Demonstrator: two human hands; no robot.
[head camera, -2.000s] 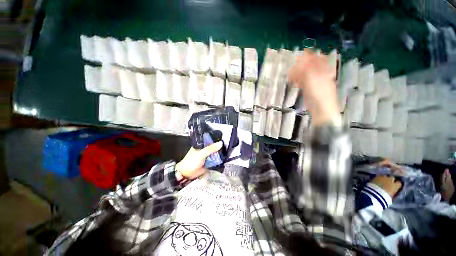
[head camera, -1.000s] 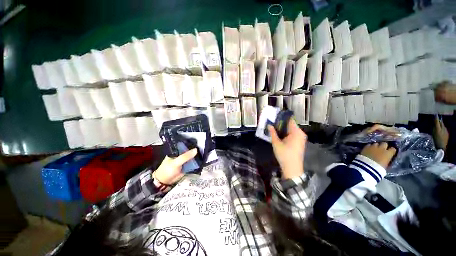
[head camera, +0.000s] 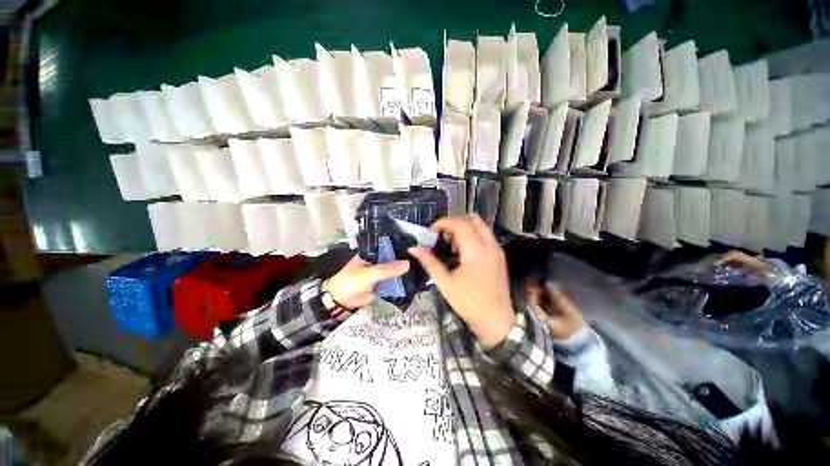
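My left hand holds a black inner tray in front of my chest, at the near edge of the carton rows. A blue-grey flat piece lies against the tray under my left thumb. My right hand is over the tray's right side, with thumb and finger on a small white insert. Whether a dark product is with the insert is hidden by the fingers. Open white cartons stand in three rows behind the tray, flaps raised. Some right of the middle show dark contents.
The green table carries the cartons. A blue stool and a red stool stand at lower left, near brown cardboard. At right, another person's hand is near a clear plastic bag.
My right hand has moved left from the near carton row onto the tray. My left hand and the tray sit slightly further right in view. The neighbour's hand has moved left, away from the bag.
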